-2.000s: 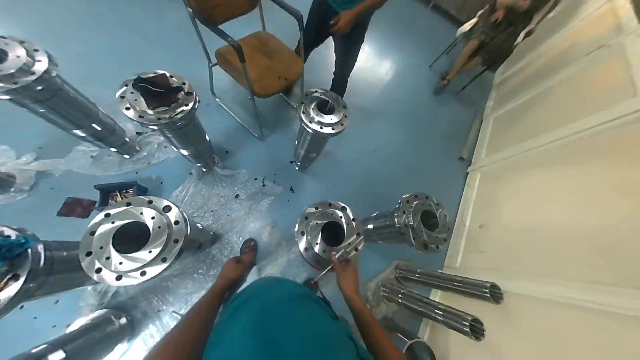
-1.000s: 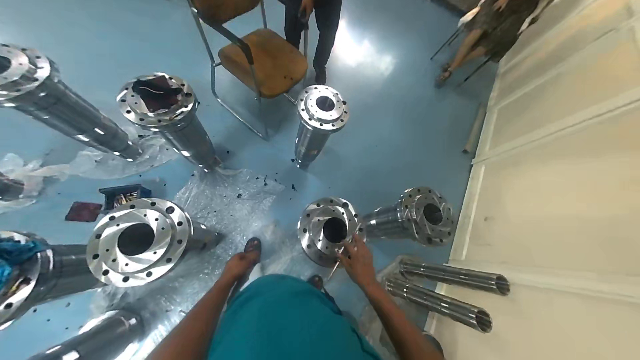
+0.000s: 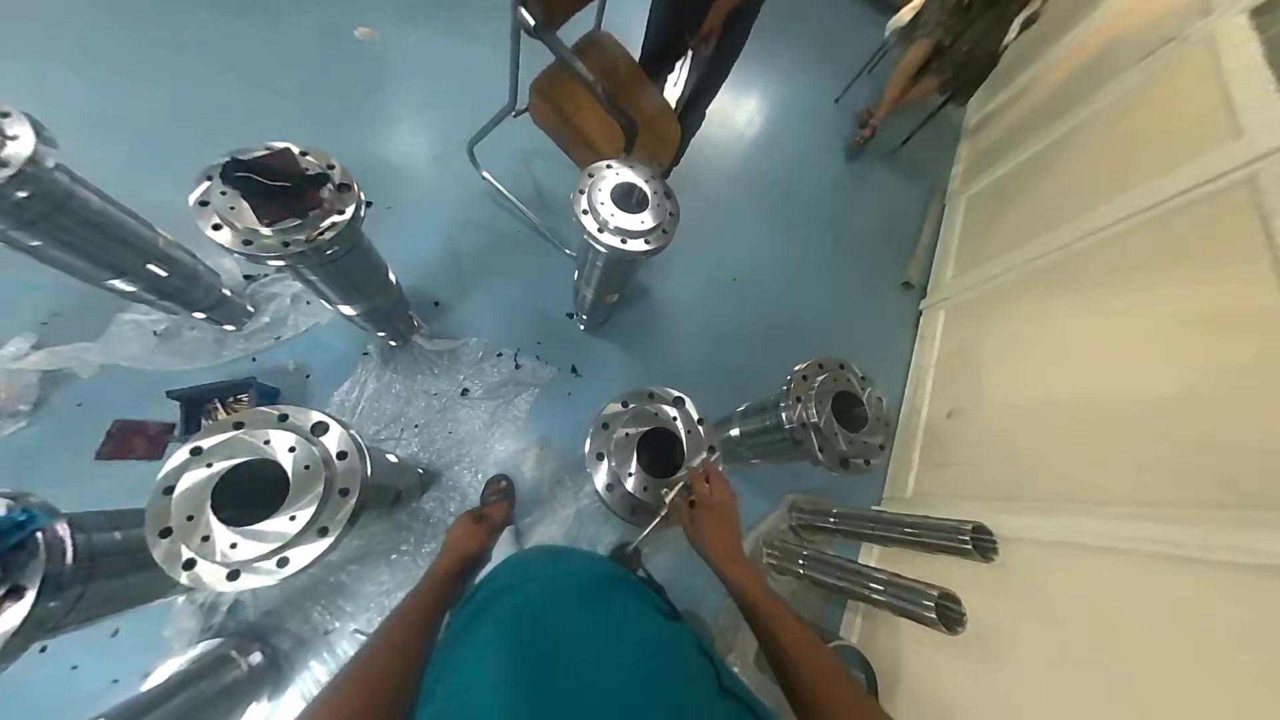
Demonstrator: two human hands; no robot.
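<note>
Just below centre stands a flanged metal cylinder (image 3: 622, 452) with a dark round bore and slanted grooves on its top face. My right hand (image 3: 708, 505) is at the lower right edge of that flange, its fingers on a thin metal tool (image 3: 660, 515) whose kind I cannot tell. My left hand (image 3: 472, 535) hangs low, left of the teal shirt, above my sandalled foot; whether it holds anything is not clear. A larger grooved flanged cylinder (image 3: 320, 490) stands to the left of that hand. Another flanged cylinder (image 3: 808, 415) leans to the right of the centre one.
More flanged cylinders stand at left (image 3: 360, 270) and ahead (image 3: 605, 270). Two slim metal tubes (image 3: 880, 585) lie at lower right beside a pale wall (image 3: 1100, 400). A wooden-seated chair (image 3: 600, 100), a standing person (image 3: 700, 60) and a seated person are ahead. Plastic sheeting (image 3: 430, 400) covers floor at left.
The standing person by the chair has shifted position. My right hand has moved from the flange's lower edge, up near the bore, then back to its lower right edge.
</note>
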